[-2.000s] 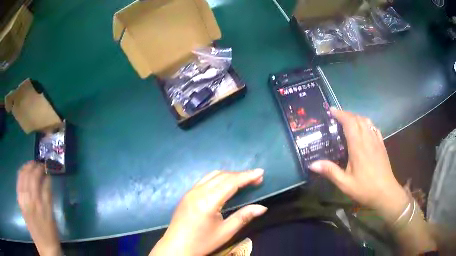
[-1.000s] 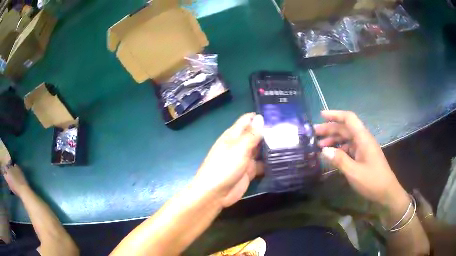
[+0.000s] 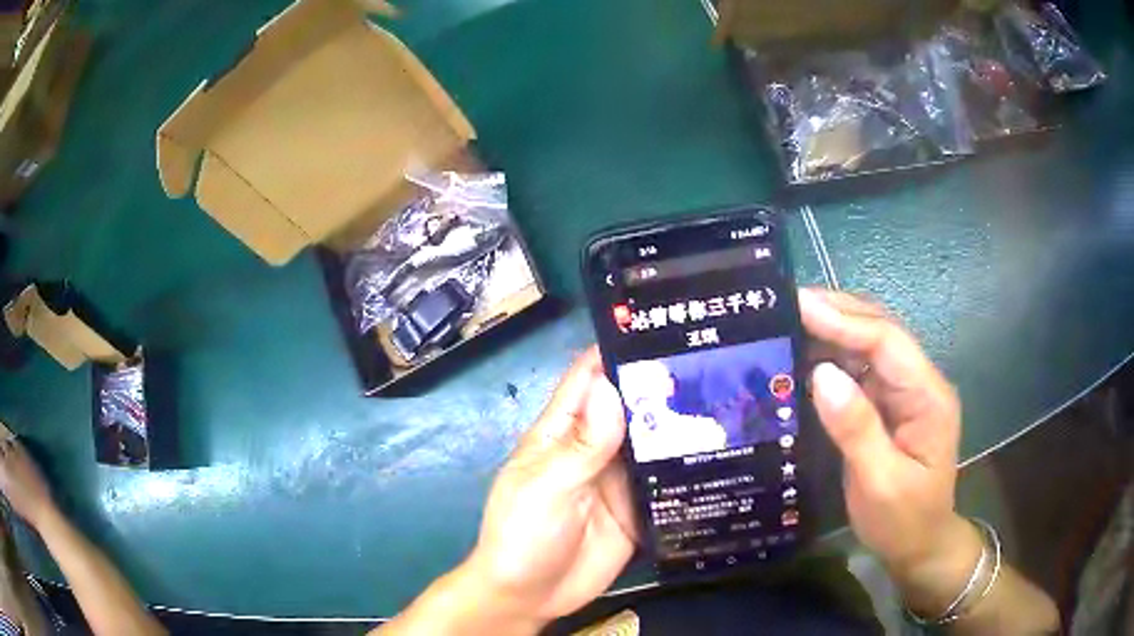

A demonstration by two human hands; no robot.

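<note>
A black smartphone (image 3: 703,410) with a lit screen is upright in front of me above the table's near edge. The screen shows large white characters, a bluish picture and icons down its right side. My left hand (image 3: 566,497) holds the phone along its left side, thumb at the edge, the other fingers partly hidden behind it. My right hand (image 3: 883,435) is at the phone's right side, fingers bent around that edge and thumb near the screen; some fingertips are hidden, so firm contact is unclear.
An open packing box (image 3: 454,336) with bagged cables and a black adapter lies behind the phone, left. Another open box (image 3: 883,174) with clear bags is at upper right. A small box (image 3: 121,410) and another person's arm (image 3: 75,547) are at left. A brown carton (image 3: 44,118) stands upper left.
The phone, flat on the table two seconds ago, has been lifted and brought closer. My left hand has moved right and taken hold of it. The screen picture has changed.
</note>
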